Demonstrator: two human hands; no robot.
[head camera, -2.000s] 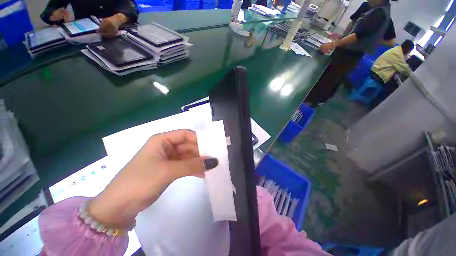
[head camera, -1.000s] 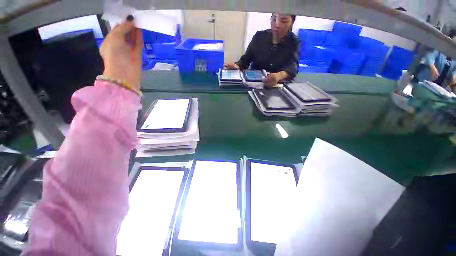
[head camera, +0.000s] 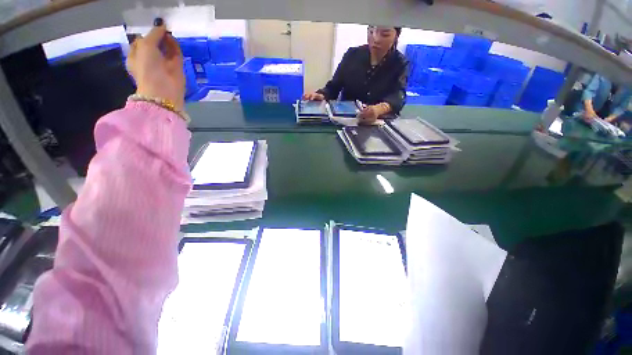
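My left hand (head camera: 158, 66) is raised at the upper left, its fingertips on a white label strip (head camera: 187, 21) against the shelf edge. My right hand is not in view. A tablet with its dark back (head camera: 554, 295) towards me is tilted up at the lower right, with a white foam sheet (head camera: 443, 284) beside it. Three tablets with glowing white screens lie side by side in front of me: left (head camera: 206, 291), middle (head camera: 283, 288) and right (head camera: 369, 291). My sleeve partly covers the left one.
A stack of tablets (head camera: 225, 165) and white sheets stands behind the row. The overhead shelf (head camera: 332, 15) crosses the top. Across the green bench (head camera: 312, 191) a person (head camera: 371, 73) handles tablets beside more stacks (head camera: 419, 139). Blue crates (head camera: 270, 82) stand behind.
The view has swung from the right to the bench front. My left hand has moved from beside the dark tablet up to the shelf with the strip, then slightly left.
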